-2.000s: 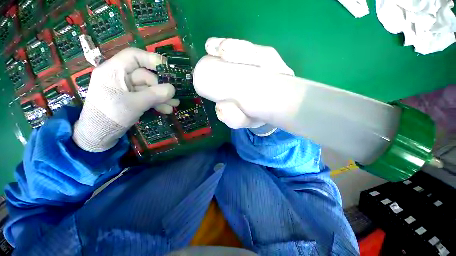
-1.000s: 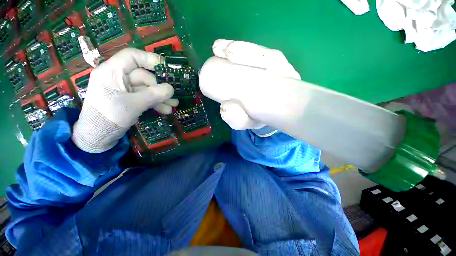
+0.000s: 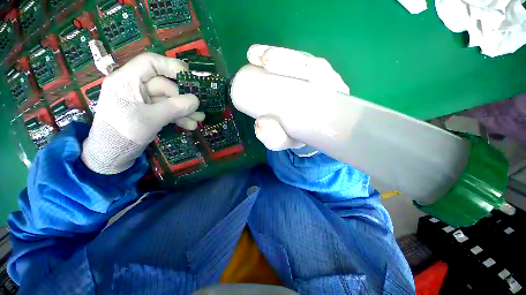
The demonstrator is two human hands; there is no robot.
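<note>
My gloved left hand point(image 3: 135, 106) pinches a green circuit board point(image 3: 205, 91) by its left edge, held over the tray. My gloved right hand point(image 3: 297, 66) is wrapped around a long milky-white dispensing bottle point(image 3: 369, 129) with a green end cap point(image 3: 473, 181). The bottle's rounded front end is close beside the board's right edge. The needle is not visible. The clear blister tray point(image 3: 210, 34) holds rows of circuit boards with red lining around them.
A white crumpled tag point(image 3: 102, 56) lies on the tray among the boards. The green mat point(image 3: 357, 40) lies under the tray. Crumpled white wipes point(image 3: 490, 26) lie at the far right. Black boxes point(image 3: 467, 253) with white labels stand below the bench at right.
The bottle in my right hand has moved slightly right, its capped end lower. The board in my left hand has tilted, showing more of its face. My left hand has barely moved.
</note>
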